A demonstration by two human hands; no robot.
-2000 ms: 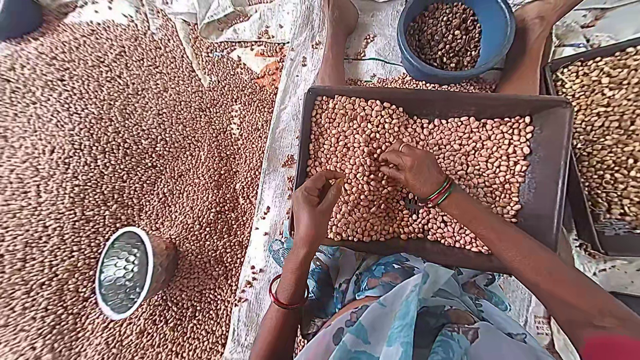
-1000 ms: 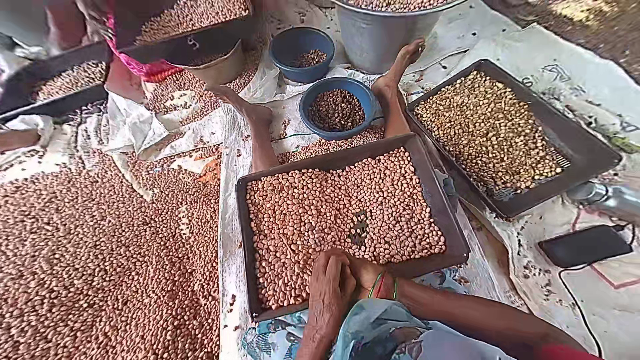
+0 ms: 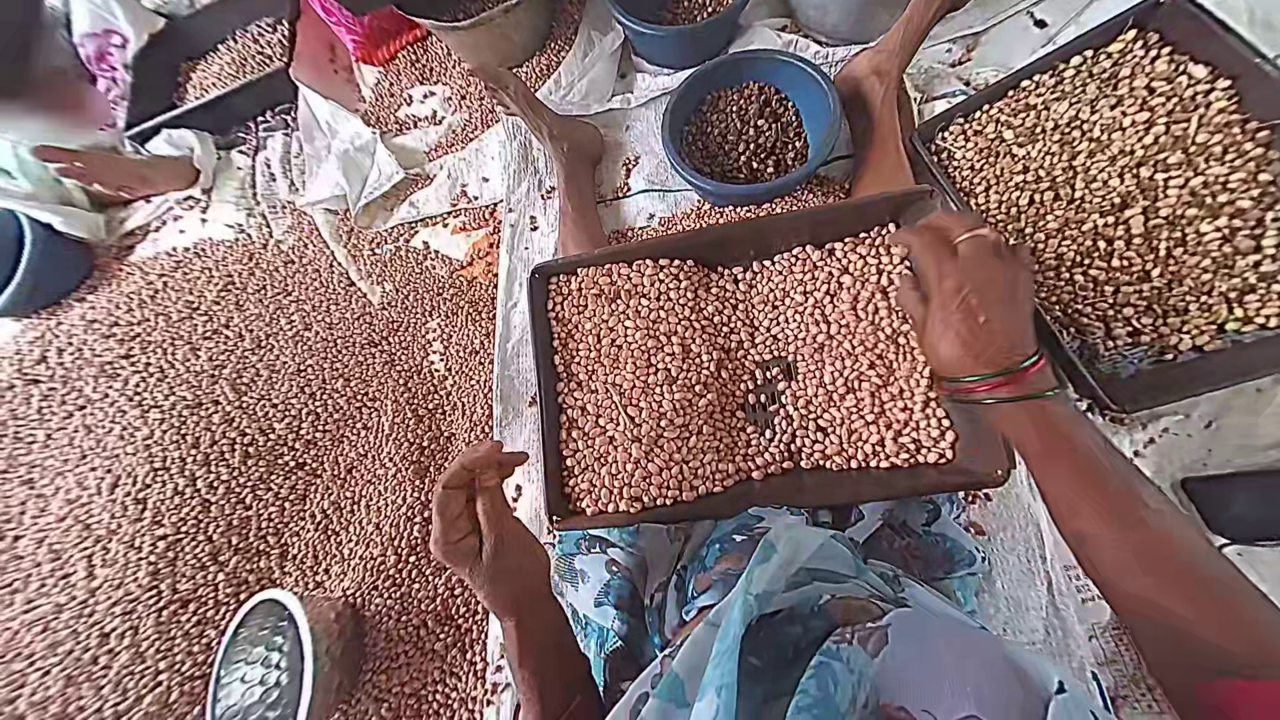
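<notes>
A dark rectangular tray (image 3: 780, 490) lies across my lap, holding a layer of pinkish-brown beans or nuts (image 3: 650, 390); its slotted bottom shows through a small gap. My right hand (image 3: 965, 295), with bangles at the wrist, is at the tray's right side over the edge of the layer, fingers bent downward; whether it holds anything is hidden. Just left of the tray, above the large heap, my left hand (image 3: 490, 520) is raised with thumb and fingertips close together; I cannot tell whether something small is between them.
The large heap (image 3: 250, 430) spreads at left with a metal bowl (image 3: 262, 660) in it. A blue basin (image 3: 825, 90) of darker pieces stands between my feet. Another full tray (image 3: 1130, 390) lies at right. Another person's foot or hand (image 3: 130, 172) shows at upper left.
My hands were together at the tray's near edge one second ago; now they are apart, the left beyond the tray's left side, the right at its right end. The view has shifted.
</notes>
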